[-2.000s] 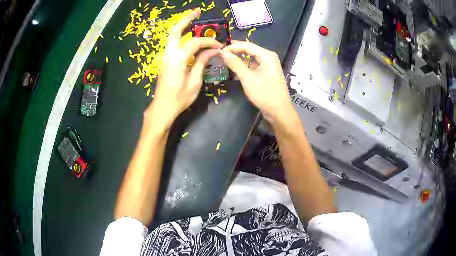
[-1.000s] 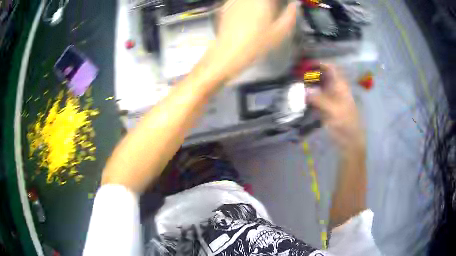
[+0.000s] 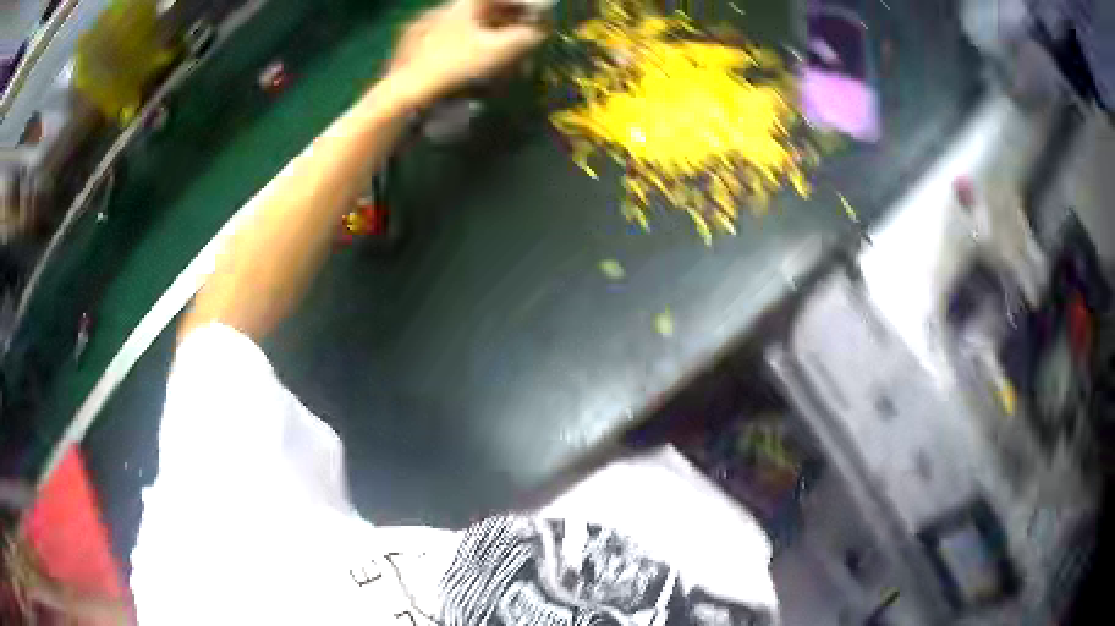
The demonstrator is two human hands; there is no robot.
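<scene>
My left hand (image 3: pixel 459 51) is at the top, over the dark green belt (image 3: pixel 489 269) and left of a heap of yellow pieces (image 3: pixel 691 116). Its fingers are bent; a dark spot and a pale edge show at the fingertips, too blurred and cut off to name. My right hand is out of view. A red end with a yellow ring (image 3: pixel 363 220), likely of a device unit, lies beside my left forearm, partly hidden. A blurred grey thing (image 3: pixel 452 119) lies below my left hand.
A phone with a purple-pink part (image 3: pixel 841 92) lies right of the heap. The off-white machine (image 3: pixel 880 404) stands at right, with its framed display (image 3: pixel 970 556). A white strip (image 3: pixel 153 324) edges the belt. A red shape (image 3: pixel 73 526) is at lower left.
The view has swung from the machine back to the belt. My left hand has left the machine and is over the belt. My right hand, which held a red-ended unit, has gone out of view.
</scene>
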